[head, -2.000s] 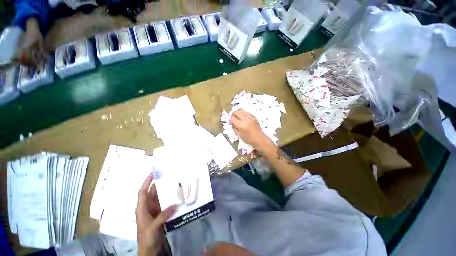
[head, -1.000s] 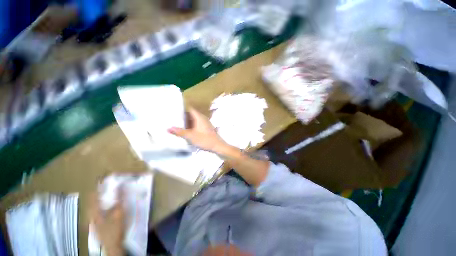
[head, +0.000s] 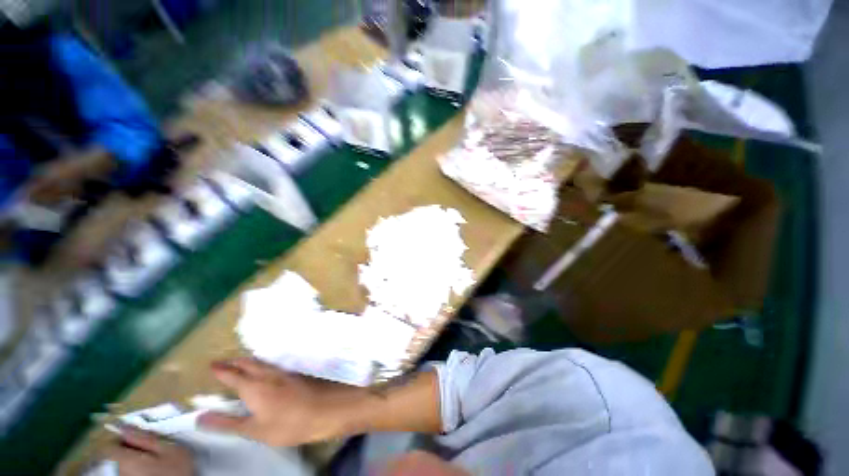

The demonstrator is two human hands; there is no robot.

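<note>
My right hand is low left of centre, fingers spread, over a white carton at the bottom edge. My left hand is at the bottom left on the same carton, partly cut off and blurred. Whether either hand grips the carton is not clear. White paper pieces lie overlapping just beyond my right hand. A heap of small white sachets lies right of them.
Small white boxes stand in a row on the green belt, with upright open cartons further up. A person's blue sleeve is at upper left. A clear bag of sachets and a brown cardboard box are at right.
My view has turned left. The white carton my right hand held over the paper pieces is gone from there; an open carton stands on the belt. Both hands are now together at lower left.
</note>
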